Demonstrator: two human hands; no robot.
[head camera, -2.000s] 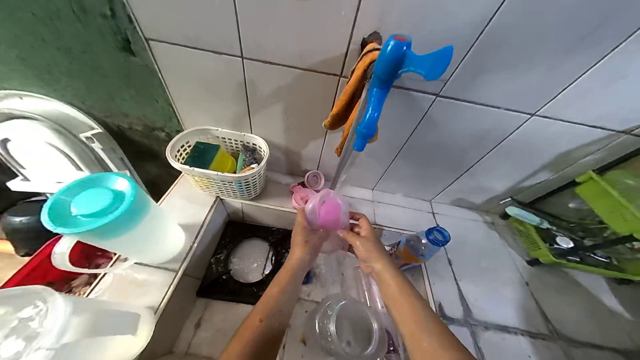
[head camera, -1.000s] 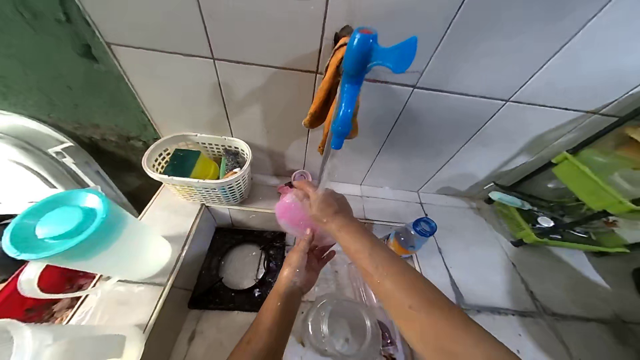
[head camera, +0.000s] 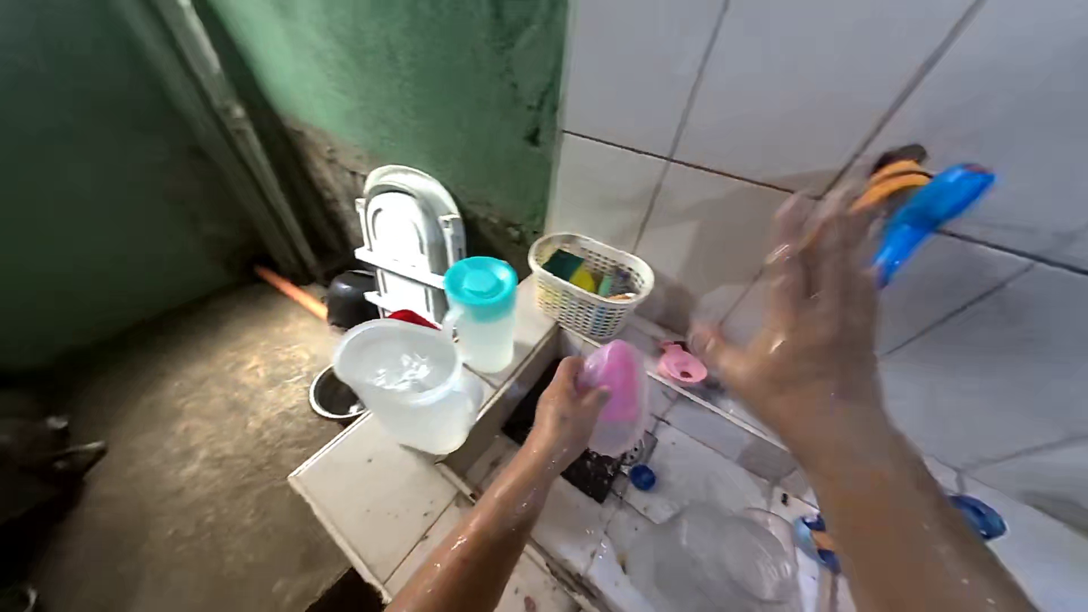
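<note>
My left hand (head camera: 571, 410) grips the side of a pink and clear plastic container (head camera: 618, 395) above the tiled sink basin. Raised and blurred, my right hand (head camera: 803, 319) has its fingers spread and holds nothing; it is just left of the blue faucet (head camera: 926, 208). Between my hands, a small pink plastic piece (head camera: 682, 365) lies on the sink's back ledge. A clear plastic container (head camera: 710, 557) sits in the basin, near a blue cap (head camera: 642, 477) and a black square grate (head camera: 592, 473).
Left of the basin stand an open translucent pitcher (head camera: 408, 387) and a teal-lidded pitcher (head camera: 481, 314). A white basket (head camera: 591, 285) with sponges sits at the back corner. Beyond them are a folded white chair (head camera: 408, 238) and a black-interior pan (head camera: 333, 395). An orange cloth (head camera: 888, 183) hangs behind the faucet.
The view has swung left. My right hand has let go of the pink container and risen beside the faucet, while my left hand keeps hold of it.
</note>
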